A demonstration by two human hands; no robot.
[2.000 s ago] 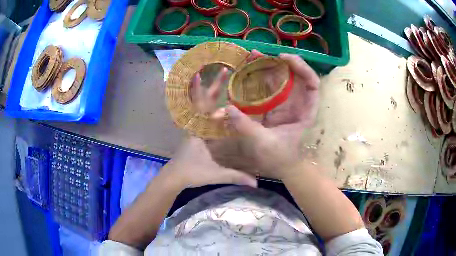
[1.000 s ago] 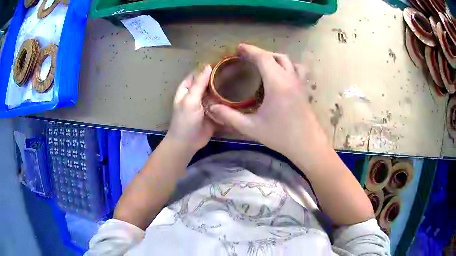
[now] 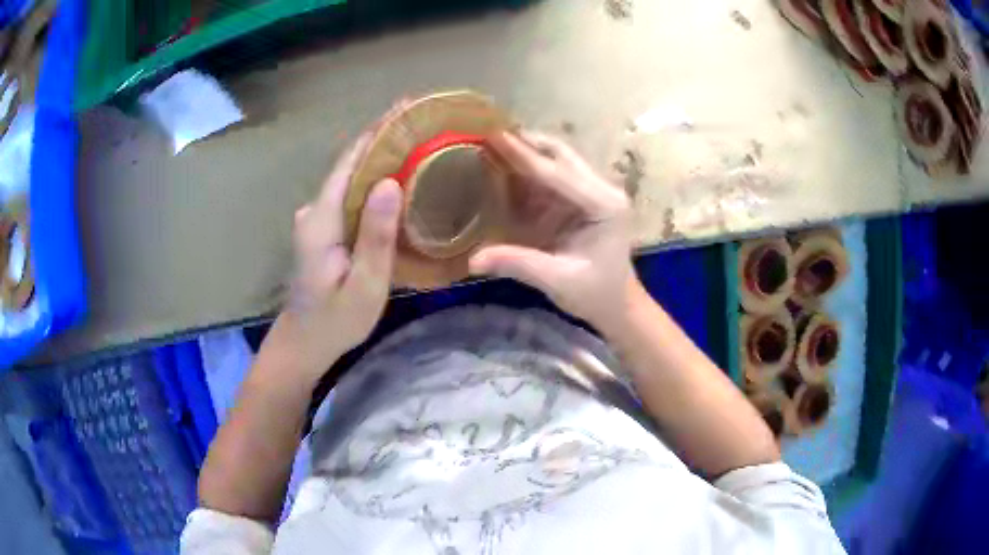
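Note:
A tan ring with a collar in its hole, a joined piece [image 3: 442, 113], is held above the bench's front edge. A red band shows around the collar's neck, and the collar's round opening faces up toward me. My left hand [image 3: 345, 244] grips the ring's left side, with the thumb on top beside the red band. My right hand [image 3: 564, 222] is at the right side, its fingers at the rim and its thumb near the collar's lower edge. The right hand is slightly blurred, and its fingertips are partly hidden.
The green bin [image 3: 217, 49] is at the upper left beside a paper label [image 3: 191, 106]. The blue tray [image 3: 60, 184] is at the far left. Reddish-brown rings [image 3: 927, 119] lie at the upper right. The green finished-parts tray [image 3: 885, 325] holds several joined pieces at the lower right.
The view has turned toward the right. The ring and collar, apart two seconds ago, are now together, and the ring's flat face shows around the collar. Both hands stay on the piece.

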